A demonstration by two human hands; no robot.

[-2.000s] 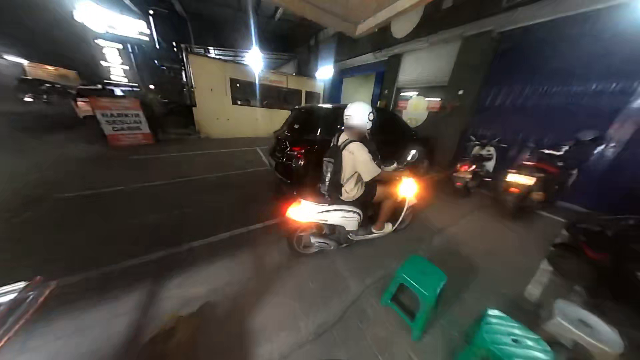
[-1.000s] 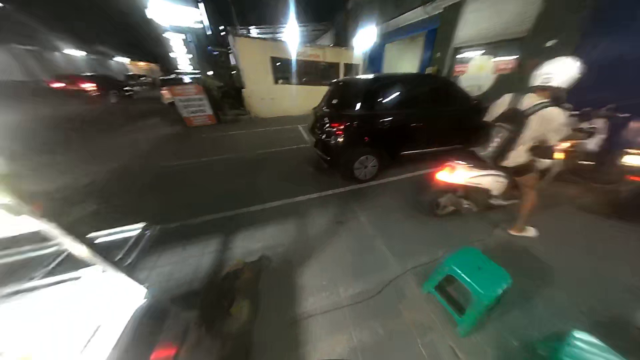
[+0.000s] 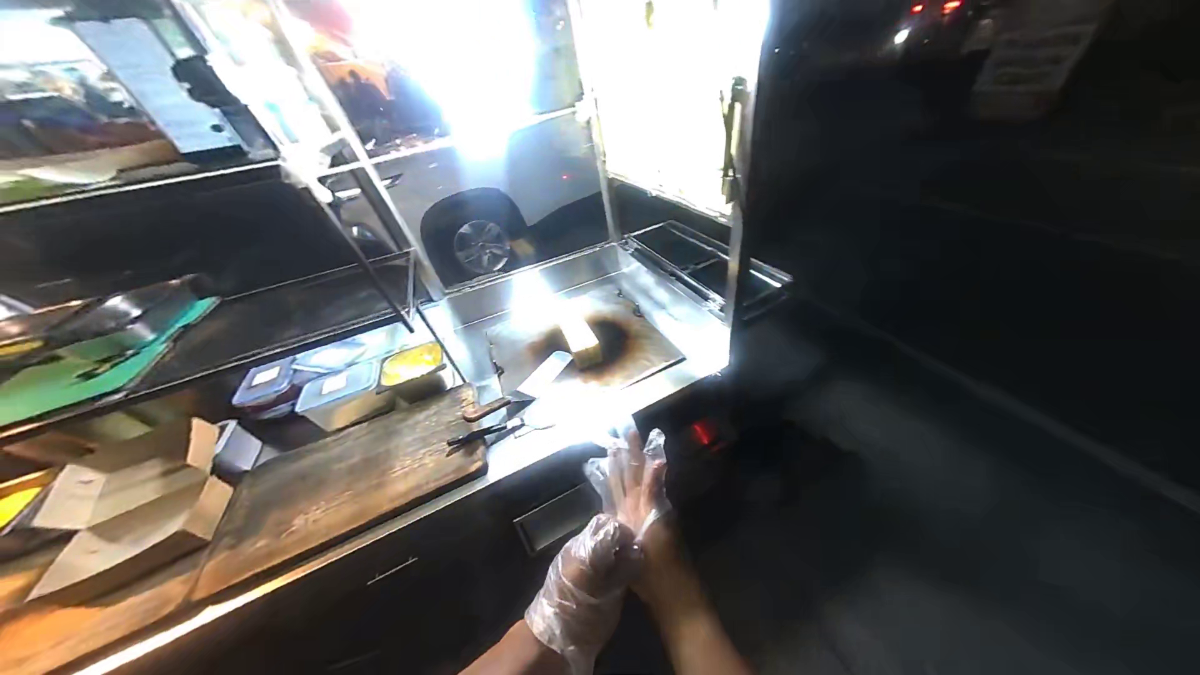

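Observation:
Both of my hands wear clear plastic gloves, low in the view before the stall's metal edge. My left hand (image 3: 586, 572) is closed around the glove cuff at the wrist of my right hand (image 3: 637, 478), whose fingers point up and are spread, holding nothing. Beyond them a flat griddle (image 3: 647, 342) with a dark scorched patch bears a pale block of food (image 3: 579, 339), perhaps bread. A wide metal spatula (image 3: 544, 375) rests at the griddle's near left corner. A second utensil with a black handle (image 3: 476, 436) lies beside it, its head lost in glare.
Left of the griddle lie a wooden cutting board (image 3: 347, 497), lidded plastic tubs (image 3: 337, 384), a tub with yellow contents (image 3: 412, 363) and an open cardboard box (image 3: 131, 497). A metal post (image 3: 739, 216) rises at the stall's right corner. A parked car (image 3: 553, 183) stands behind.
The view has swung from the parking area to the food stall. Both gloved hands are now in view; neither shows in the earlier frames.

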